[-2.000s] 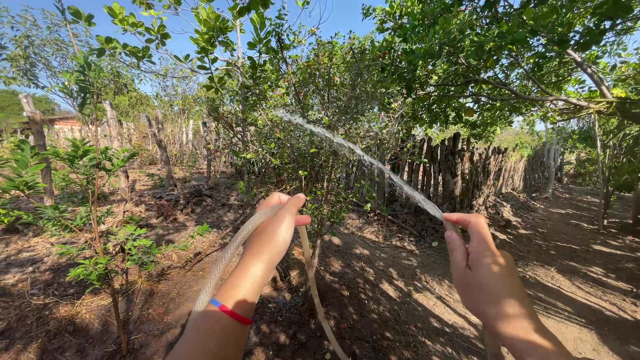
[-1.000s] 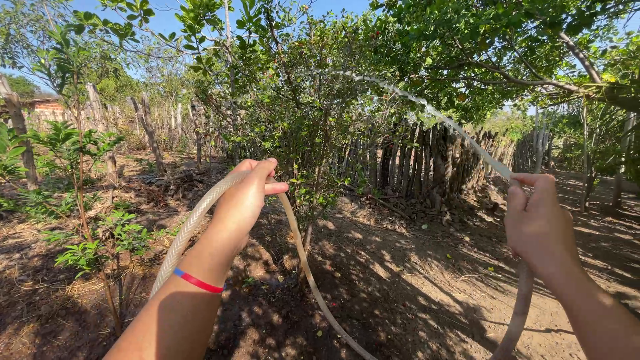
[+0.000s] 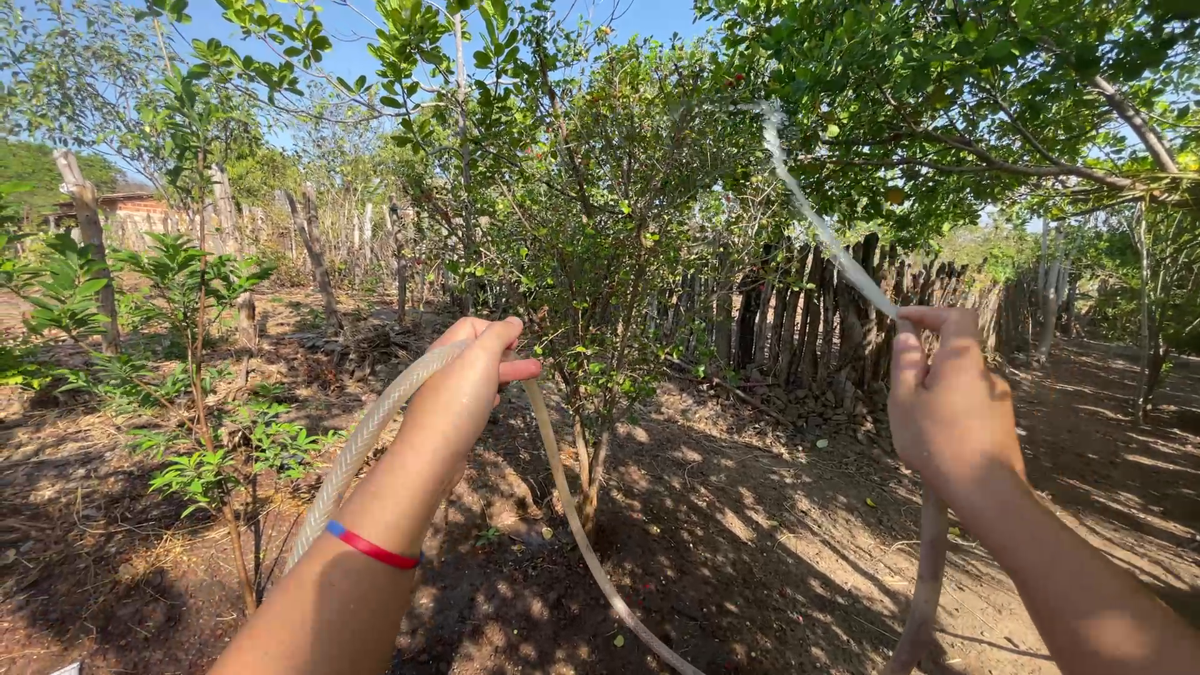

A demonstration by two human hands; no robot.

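A pale braided garden hose [image 3: 577, 525] passes through my left hand [image 3: 473, 370], which is closed around it at the centre left. From there the hose hangs in a loop out of the bottom of the view and comes up again to my right hand [image 3: 952, 394]. That hand grips the hose's end, with thumb and forefinger at the mouth. A jet of water [image 3: 820, 225] leaves it up and to the left, toward the upper branches of a leafy shrub [image 3: 600, 234]. The mouth itself is mostly hidden by my fingers. A red and blue band is on my left wrist.
Behind the shrub runs a rough wooden stake fence [image 3: 825, 309]. A young leafy plant [image 3: 199, 375] grows at the left, near leaning wooden posts [image 3: 91, 244]. A tree branch [image 3: 1059, 172] reaches in from the right. The bare soil [image 3: 750, 544] is dappled with shade and leaf litter.
The water jet now rises more steeply than in both earlier frames. Both hands still hold the hose. Between the two earlier frames my right hand moved up and to the right.
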